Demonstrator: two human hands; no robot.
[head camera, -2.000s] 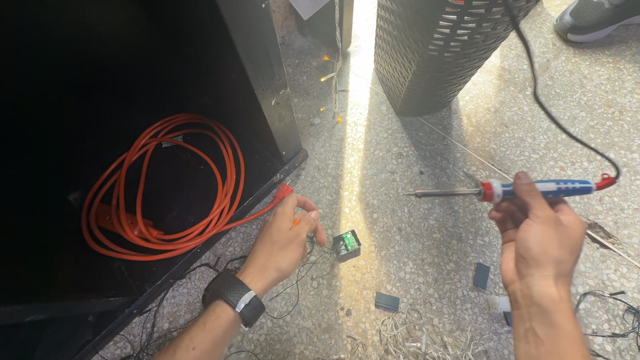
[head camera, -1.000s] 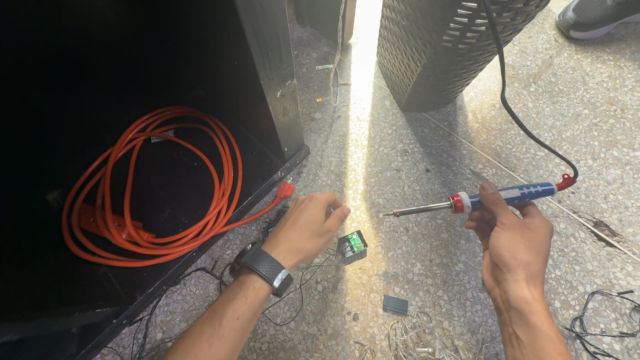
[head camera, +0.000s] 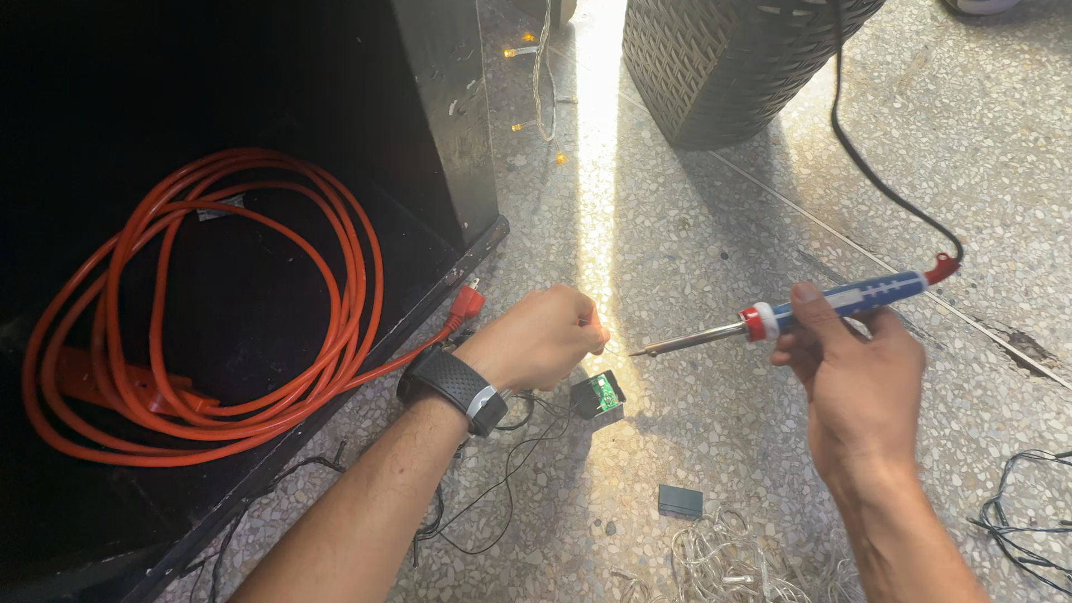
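My right hand grips the blue handle of a soldering iron, its metal tip pointing left. Close to that tip, my left hand has its fingers pinched together above the floor; a thin strand seems to reach from them toward the tip, too fine to identify. Just below both sits a small black box, opened, with a green circuit board inside. Thin black wires run on the floor left of the box. A black watch is on my left wrist.
A coiled orange extension cord lies on a black shelf at left. A woven basket stands at the top. A small dark cover, tangled clear wires, black wires and small string lights lie about. A shoe shows at top right.
My left hand has closed its fingers and moved nearer the iron's tip. The soldering iron, in my right hand, has come left toward the black box since the earliest frame.
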